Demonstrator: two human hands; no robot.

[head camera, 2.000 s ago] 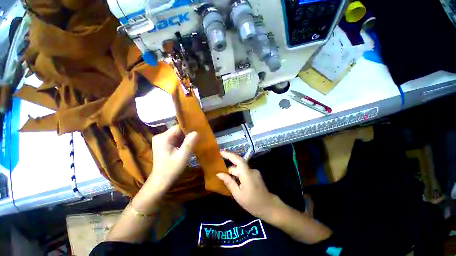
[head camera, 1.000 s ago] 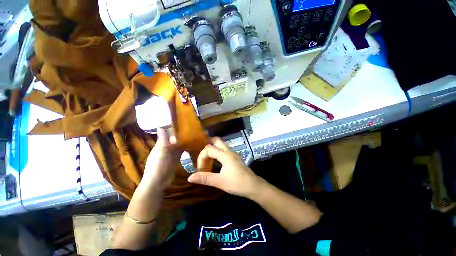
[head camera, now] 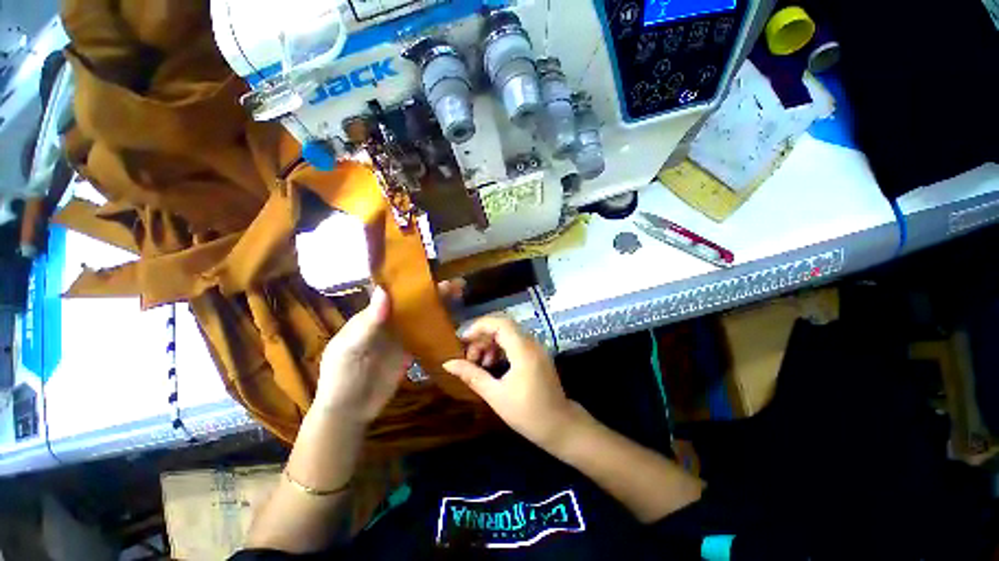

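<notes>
An orange-brown fabric strip (head camera: 408, 287) runs from the presser foot area (head camera: 403, 208) of the white and blue overlock machine (head camera: 362, 107) down towards the wearer. My left hand (head camera: 364, 356) holds the strip at its left edge, thumb on top and fingers beneath, with fingertips showing past its right edge. My right hand (head camera: 513, 378) pinches the strip's right edge lower down between thumb and curled fingers. A large rust-brown fabric heap (head camera: 164, 121) lies left of the machine and hangs over the table edge.
Red and silver snips (head camera: 685, 238) and a small grey disc (head camera: 626, 243) lie right of the machine. Paper and tan card (head camera: 745, 137) lie under the control panel (head camera: 670, 55). A yellow roll (head camera: 789, 31) is at the far right. A speckled cord (head camera: 173, 367) is at left.
Since one second ago, my left fingers have reached under the strip to its right edge, and my right fingers have closed on it. The strip lies flatter between my hands.
</notes>
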